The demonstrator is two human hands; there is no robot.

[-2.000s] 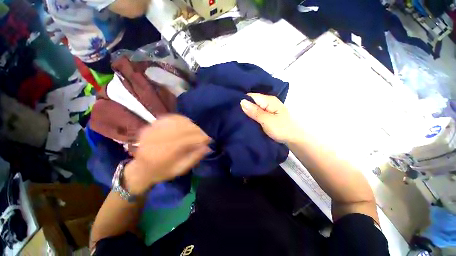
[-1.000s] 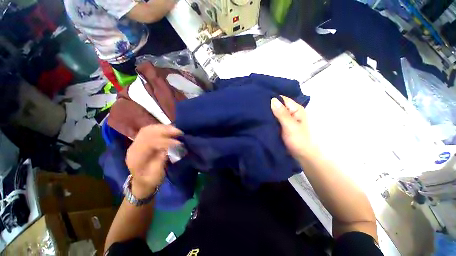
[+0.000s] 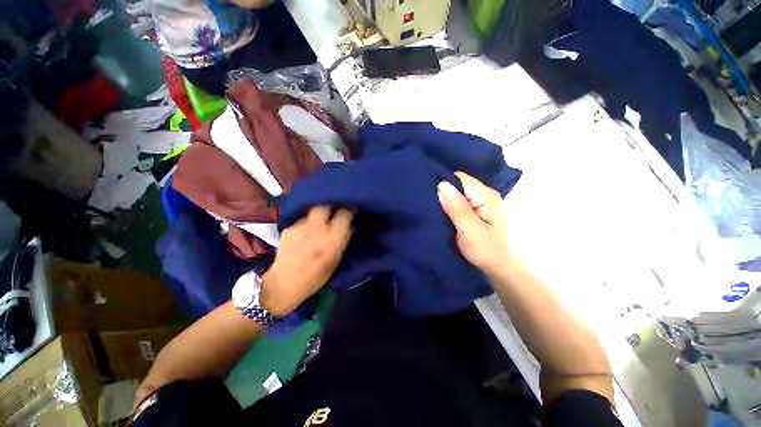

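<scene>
A dark blue navy garment (image 3: 400,208) is held up between my hands above my lap and the edge of the white table. My left hand (image 3: 313,250) grips its left side, the fingertips partly hidden in the cloth; a watch is on that wrist. My right hand (image 3: 480,221) pinches its right side, thumb on top. The cloth hangs in soft folds, its lower edge near my black shirt.
White table (image 3: 576,217) on the right; brown-and-white garments (image 3: 242,158) piled on the left; black phone (image 3: 400,61) near another machine (image 3: 409,18); plastic bag (image 3: 718,183) far right; cardboard box (image 3: 117,334) lower left; a person's patterned sleeve (image 3: 204,33) upper left.
My left hand has moved from the garment's left corner inward onto the cloth, with the back of the hand and the watch now facing up. The garment is still held by my right hand.
</scene>
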